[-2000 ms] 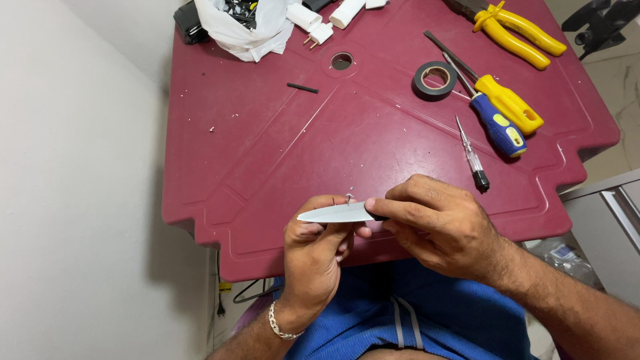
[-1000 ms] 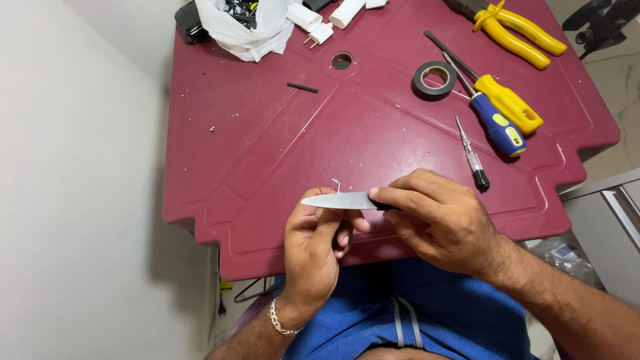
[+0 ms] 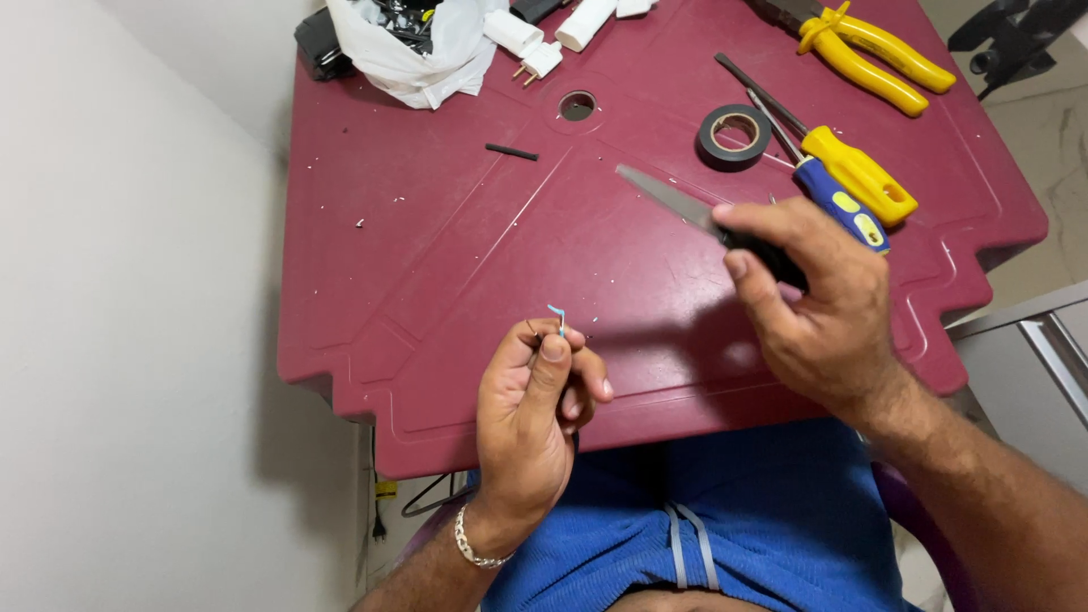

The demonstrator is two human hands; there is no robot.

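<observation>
Between the thumb and fingers of my left hand [image 3: 531,408] is a thin wire [image 3: 561,321] with blue insulation, its tip bent to the left; a bare copper-coloured strand shows just beside it. The rest of the wire is hidden by the hand. My right hand [image 3: 816,297] grips the black handle of a knife [image 3: 671,197], whose blade points up and left over the table, apart from the wire. Close to the right hand lie a blue and yellow screwdriver [image 3: 841,204], a yellow-handled screwdriver [image 3: 858,174] and a roll of black electrical tape [image 3: 734,138].
The dark red plastic table [image 3: 425,280] has a round hole [image 3: 577,105]. At the back are a white plastic bag [image 3: 416,72], a black adapter [image 3: 321,47], a white plug [image 3: 541,61] and yellow-handled pliers [image 3: 875,64]. A short black piece [image 3: 512,152] lies near the hole. A wall stands at left.
My right hand has moved the knife away from the left hand, up and to the right. The blade lay across the left fingertips before. My left hand still holds the wire.
</observation>
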